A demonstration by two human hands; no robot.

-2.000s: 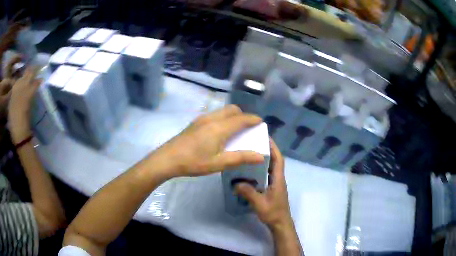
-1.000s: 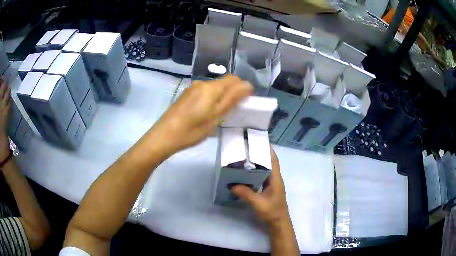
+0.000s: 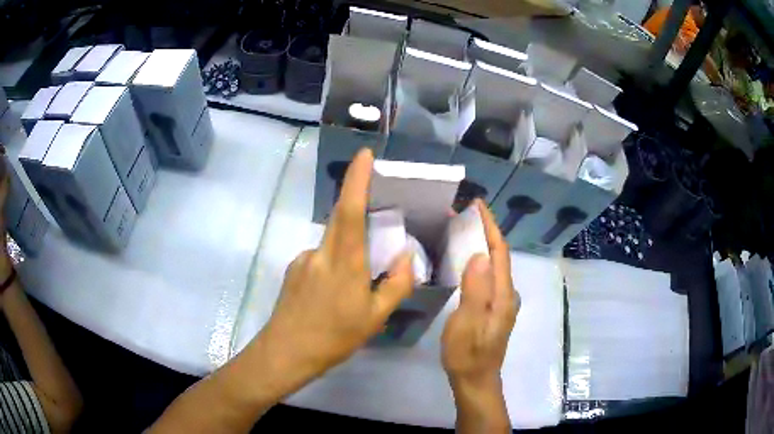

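An open grey-blue carton (image 3: 407, 320) stands in front of me on the white foam sheet. Its tuck flap stands up at the back and its side flaps are spread. A whitish bundle shows in its mouth. My left hand (image 3: 327, 288) is at the carton's left side, index finger raised along the left flap and thumb over the mouth. My right hand (image 3: 482, 326) is at the right side, with the right flap between thumb and fingers. The hands hide parts of the carton's sides.
Several open cartons (image 3: 518, 203) stand just behind, with whitish wraps inside. Closed cartons (image 3: 81, 182) are grouped at left. Black cylindrical parts (image 3: 261, 63) stand at the back. Foam sheets (image 3: 628, 339) lie at right. Another person's arm (image 3: 34, 347) is at the left edge.
The carton's top has gone from closed to open, with tuck flap up and side flaps spread. My right hand has moved up from the carton's front to its right flap.
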